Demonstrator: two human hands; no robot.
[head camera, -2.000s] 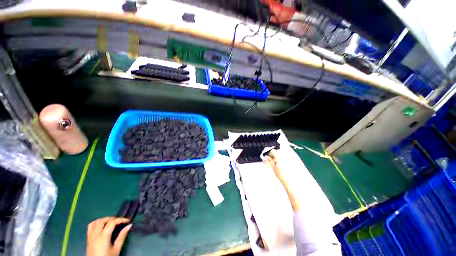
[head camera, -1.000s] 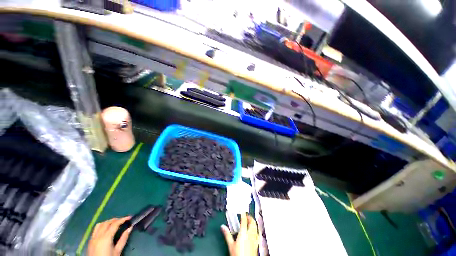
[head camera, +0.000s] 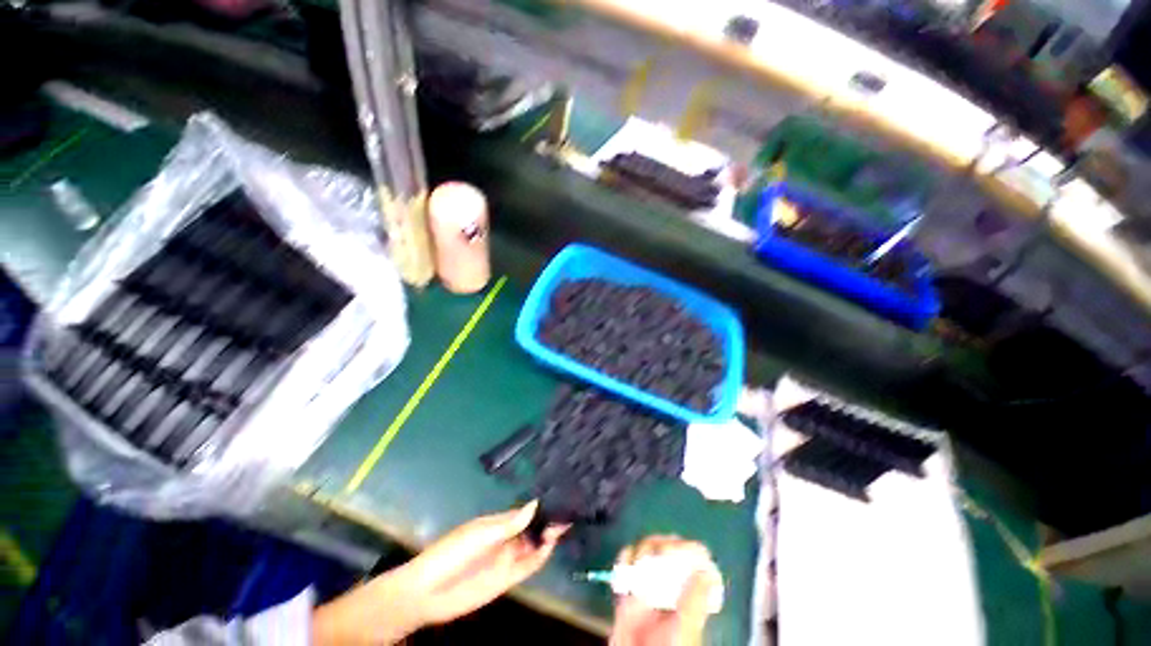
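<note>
My left hand (head camera: 473, 562) is at the lower middle, holding a black plastic housing (head camera: 540, 520) in its fingertips at the near edge of the heap. The housing is mostly hidden and blurred. My right hand (head camera: 663, 618) grips a white squeeze bottle (head camera: 663, 577), its thin nozzle pointing left toward my left hand, with a gap between. A loose heap of small black inserts (head camera: 603, 448) lies on the green bench. Another black housing (head camera: 509, 451) lies left of the heap. A white wipe (head camera: 722, 459) lies right of it.
A light blue basket (head camera: 526, 331) of inserts stands behind the heap. A plastic-lined box (head camera: 379, 331) of black housings is at left. A pink flask (head camera: 460, 240) stands by the metal post. A white sheet (head camera: 877, 555) with rows of black parts is at right. A blue tray (head camera: 843, 289) is beyond.
The view has swung left, showing more of the lined box. My right hand went from the sheet to the wipe and now holds the bottle. My left hand has come nearer the heap's front edge.
</note>
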